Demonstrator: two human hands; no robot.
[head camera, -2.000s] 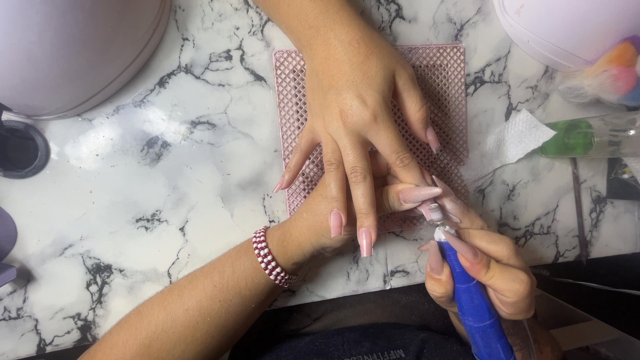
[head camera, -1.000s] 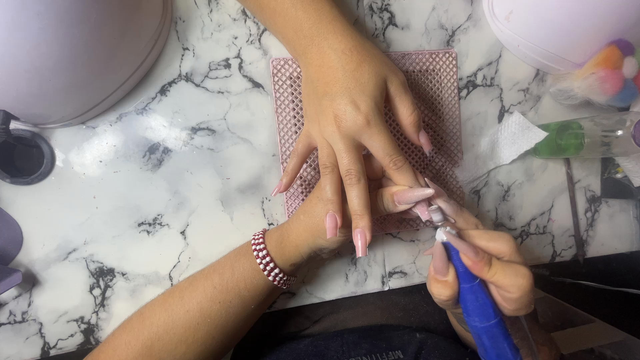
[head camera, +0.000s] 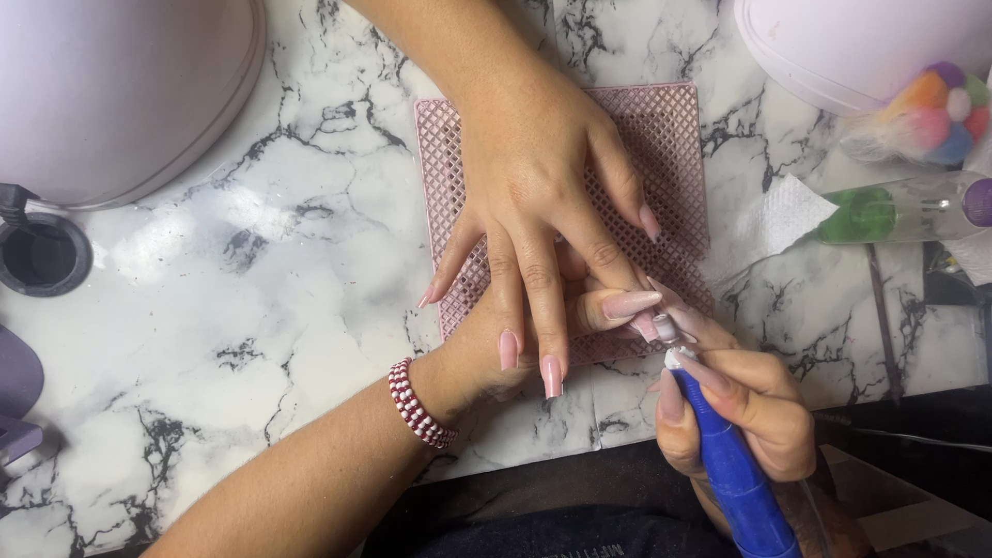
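Another person's hand (head camera: 535, 170) lies palm down, fingers spread, over a pink lattice mat (head camera: 659, 139). My left hand (head camera: 496, 341), below a red and white beaded bracelet (head camera: 418, 407), reaches under that hand. Its long-nailed thumb presses on the person's index finger near the tip. Most of my left fingers are hidden. My right hand (head camera: 752, 411) grips a blue electric nail drill (head camera: 728, 457) like a pen. The drill's cylindrical bit (head camera: 664, 327) is at the index fingernail (head camera: 644, 324); whether it touches cannot be told.
White rounded housings stand at the top left (head camera: 116, 93) and top right (head camera: 821, 46). On the right are a bag of colored pompoms (head camera: 938, 116), a clear bottle with green liquid (head camera: 868, 217), a white wipe (head camera: 790, 217) and a thin dark stick (head camera: 883, 325). A black round holder (head camera: 43, 256) sits at left.
Both of my hands keep much the same hold, on the person's finger and on the drill. The view has shifted slightly.
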